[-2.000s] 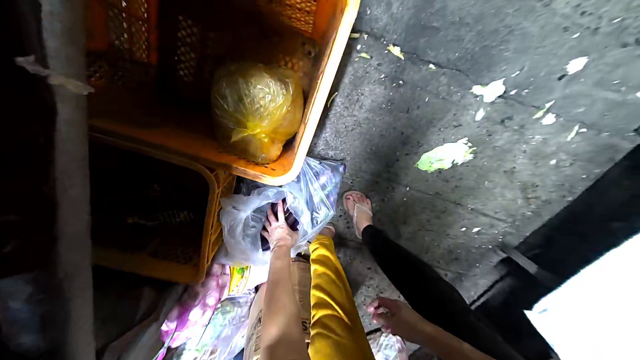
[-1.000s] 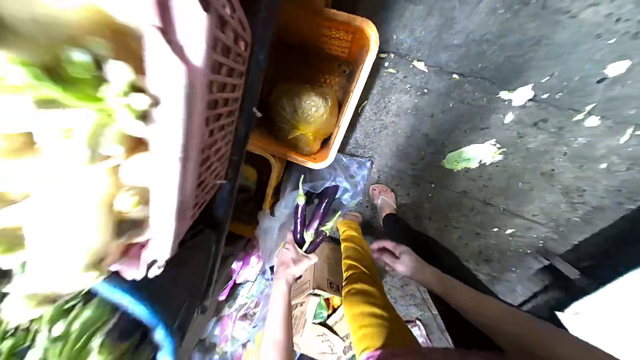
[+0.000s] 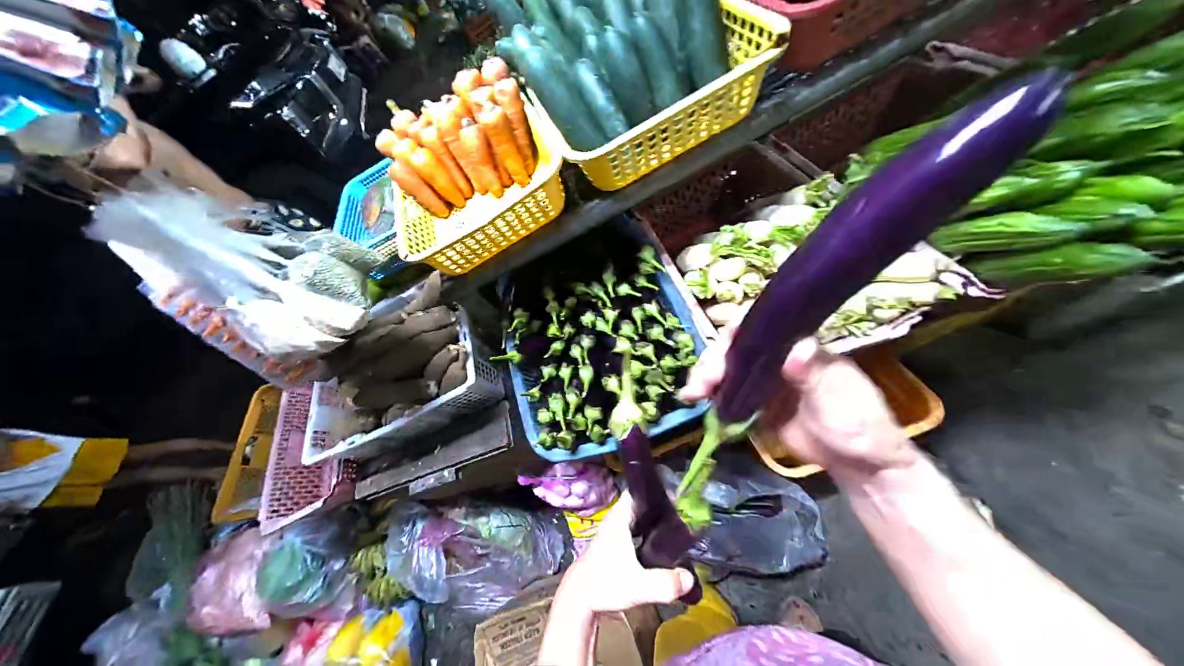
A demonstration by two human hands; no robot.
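My right hand (image 3: 837, 407) grips a long purple eggplant (image 3: 869, 231) near its stem end, with the stem pointing down and the fruit slanting up to the right. Lower and to the left, my left hand (image 3: 615, 569) is closed on darker eggplants (image 3: 652, 499), one with its green stem upward. Beyond both hands is a blue plastic basket (image 3: 546, 453), in which many green stems stand up over dark eggplants. A clear plastic bag (image 3: 768, 527) lies below my right hand, with dark shapes inside.
Carrots (image 3: 462, 143) and long green vegetables (image 3: 620, 74) fill yellow baskets on a ledge. Brown root vegetables (image 3: 407, 356) sit in a white basket. White radishes (image 3: 768, 240) and green gourds (image 3: 1064, 203) are at right. Bagged produce (image 3: 472, 546) and a cardboard box (image 3: 513, 634) are low down.
The view has swung up to the stall. My left hand has come up from the bag area with eggplants. My right hand, earlier holding no eggplant, now grips one.
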